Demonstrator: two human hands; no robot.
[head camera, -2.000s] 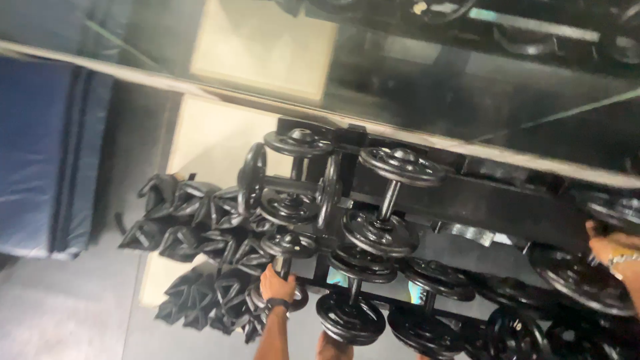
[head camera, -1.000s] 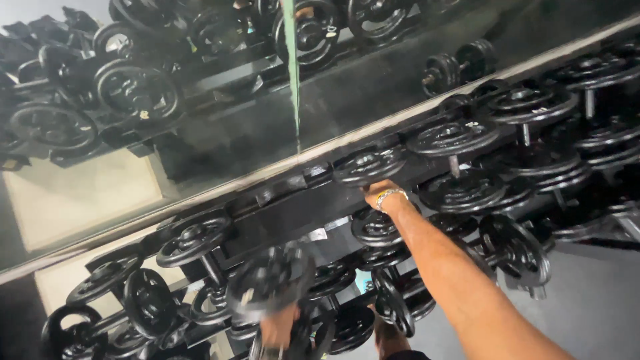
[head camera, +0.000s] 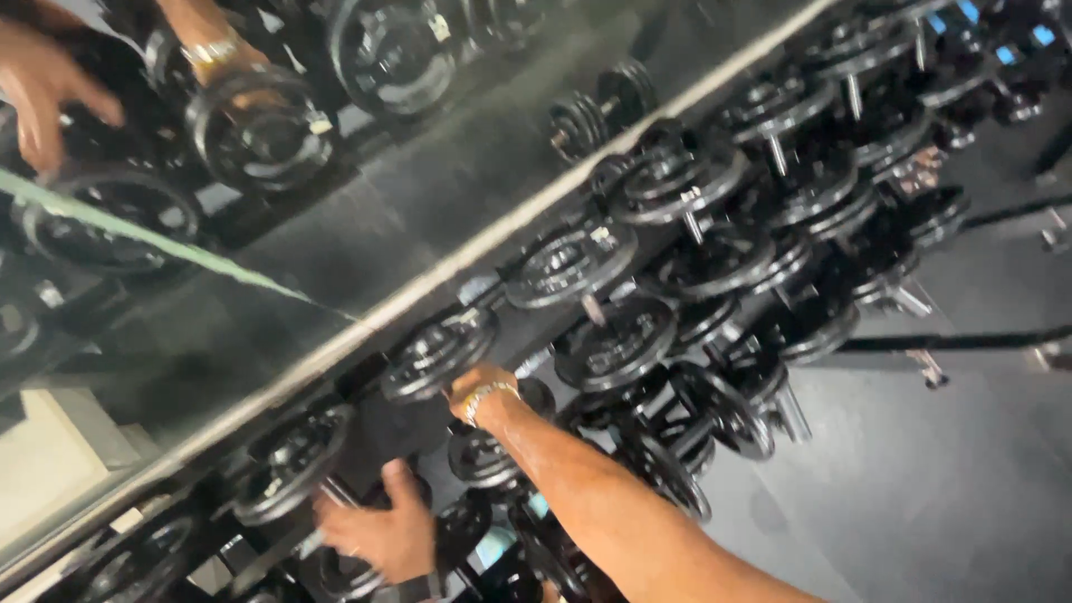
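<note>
My right hand (head camera: 484, 392), with a metal bracelet at the wrist, is closed around the handle of a black plate-loaded dumbbell (head camera: 440, 352) on the rack. One end of that dumbbell shows above the hand, the other below it. Lower left, my left hand (head camera: 381, 523) is blurred, its fingers apart, close to the metal handle of another black dumbbell (head camera: 293, 461). It wears a dark band at the wrist. A further dumbbell (head camera: 572, 264) stands just right of my right hand. Both hands are reflected in the mirror (head camera: 368, 218) behind the rack.
More black dumbbells (head camera: 682, 180) fill the rack towards the upper right, with others on a lower level (head camera: 720, 410). The mirror's pale bottom edge (head camera: 502, 222) runs close behind them. Dark bars with metal ends (head camera: 955, 342) stand over the grey floor (head camera: 888, 469) at right.
A second ago my left hand was at a blurred dumbbell; now its fingers are apart beside one on the rack. My right hand remains on a dumbbell handle. The view has turned and shifted.
</note>
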